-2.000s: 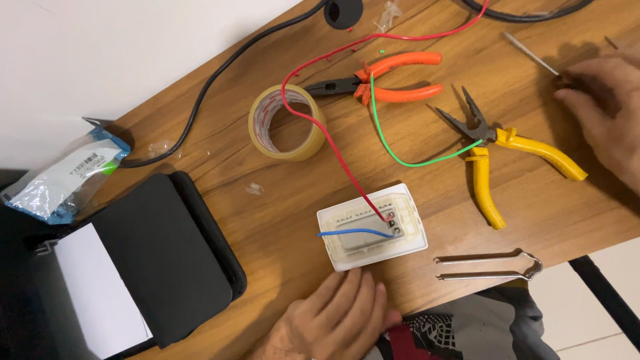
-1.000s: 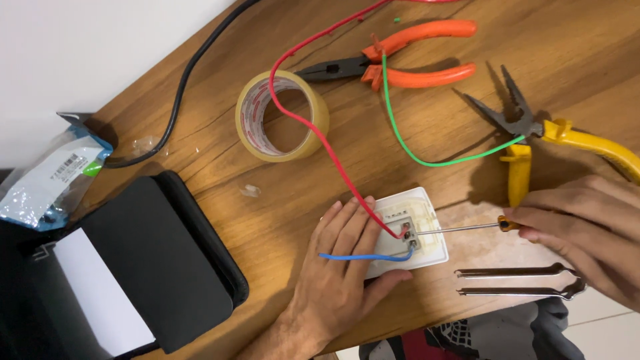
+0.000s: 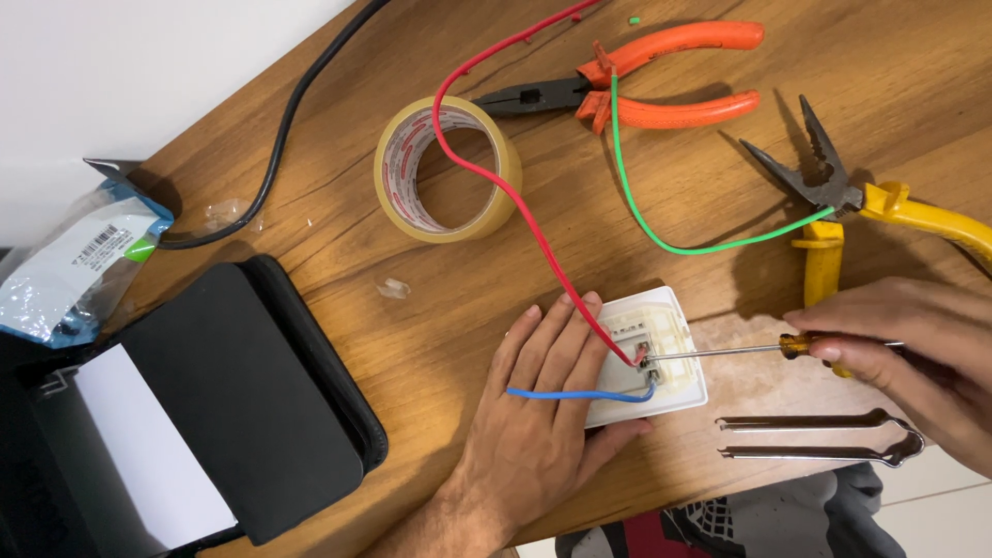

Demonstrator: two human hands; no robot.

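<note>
My left hand lies over the left part of a white electrical outlet plate, turned back side up, and holds it on the wooden table. A red wire and a short blue wire enter its terminals; the blue one crosses my fingers. My right hand grips a screwdriver by its amber handle, its tip at the terminal by the red wire's end. Metal tongs lie below the screwdriver. Yellow-handled pliers, jaws apart, rest above my right hand.
Orange-handled long-nose pliers, a green wire and a roll of tape lie farther back. At the left are a black device with white paper, a plastic packet and a black cable.
My left hand has moved from the plate's lower edge onto its back. My right hand has brought the screwdriver from the upper right to the terminals. The view has come closer.
</note>
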